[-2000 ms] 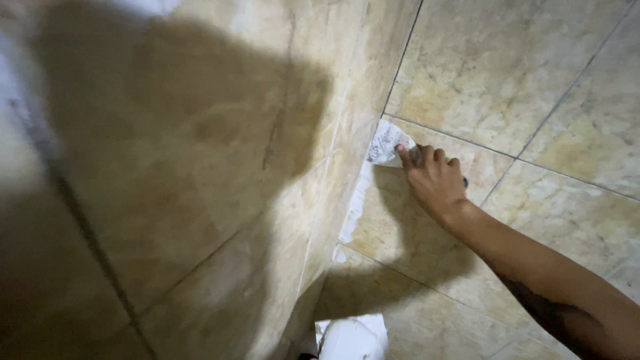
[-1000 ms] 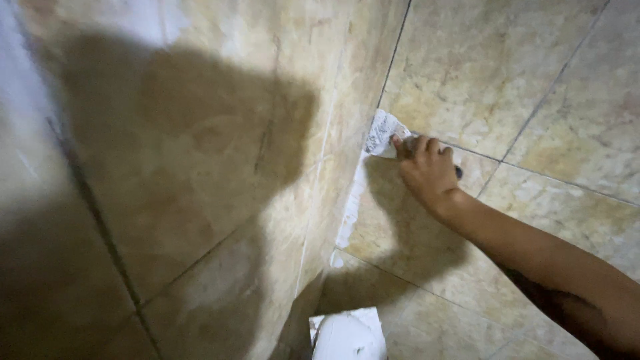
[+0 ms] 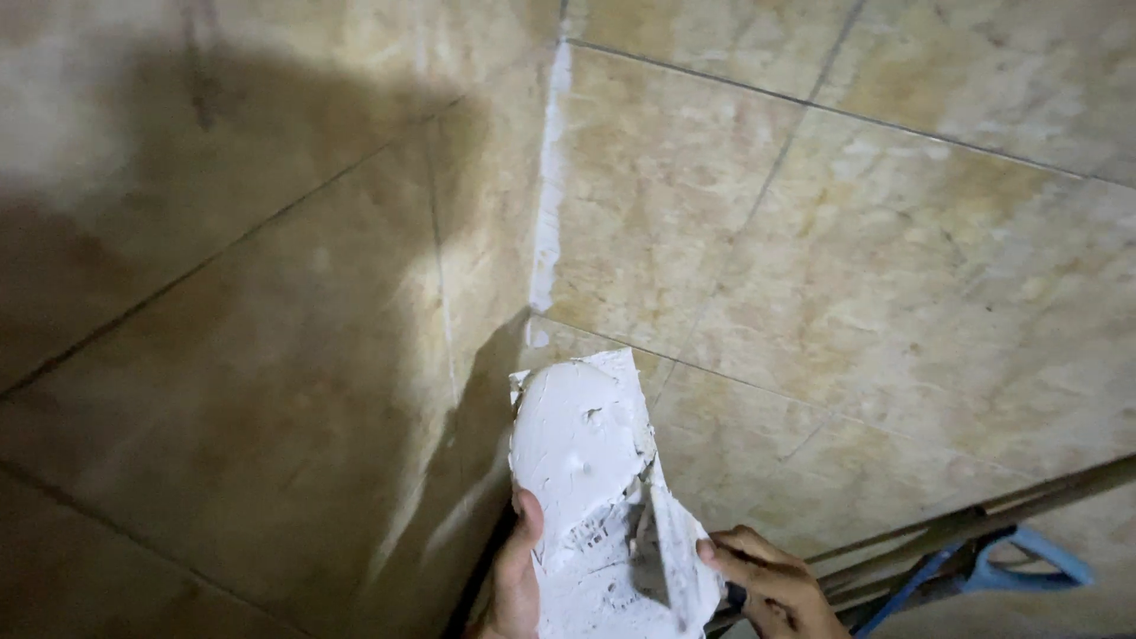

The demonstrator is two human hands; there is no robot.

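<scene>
A flat board [image 3: 626,362] loaded with a thick mound of white paste [image 3: 572,435] is at the bottom centre. My left hand [image 3: 515,568] holds the board by its left edge, thumb on top. My right hand [image 3: 772,577] grips a putty knife [image 3: 697,541] whose wide blade, smeared with white paste, stands tilted against the paste at the board's right side. Its dark handle is mostly hidden by the fingers. Above the board, a strip of white paste [image 3: 550,177] runs along the corner joint between two tiled walls.
Beige marbled tiles [image 3: 843,266] with dark joints cover both walls. At the lower right, several long poles [image 3: 941,532] lean, with a blue D-shaped handle [image 3: 1034,564] beside them. A large shadow falls across the left wall.
My right hand with the putty knife has moved from the corner joint down to the board. My left hand has come into view. The view has shifted, showing the poles and more of the board.
</scene>
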